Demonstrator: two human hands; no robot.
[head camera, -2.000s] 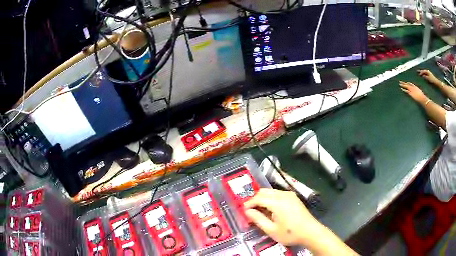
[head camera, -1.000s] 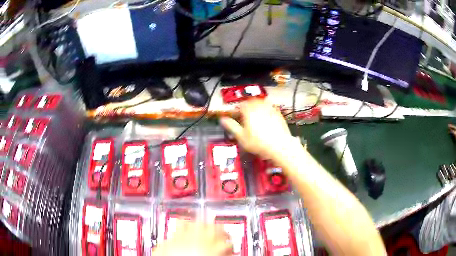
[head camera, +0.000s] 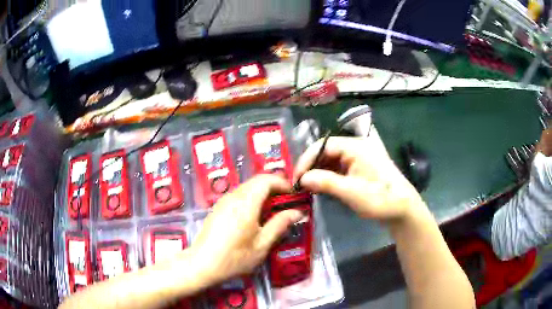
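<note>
A clear plastic blister tray (head camera: 200, 223) holds rows of red handheld devices with white labels, such as one in the upper row (head camera: 161, 176). My left hand (head camera: 248, 220) grips the upper end of a red device (head camera: 292, 256) at the tray's lower right corner. My right hand (head camera: 357, 178) pinches a thin black cable (head camera: 321, 151) at that device's top end, close to my left fingertips. Whether the plug is inside the device cannot be told; the fingers hide it.
Stacked trays (head camera: 30, 205) stand at the left. A barcode scanner (head camera: 357, 121) and a black mouse (head camera: 415, 166) lie right of the tray. A spare red device (head camera: 239, 76) lies on the ledge below the monitors. Another person's sleeve (head camera: 525, 208) shows at the right edge.
My right hand has moved from the ledge side down to the device and now pinches a cable. My left hand has come up from the bottom edge and grips the lower right device.
</note>
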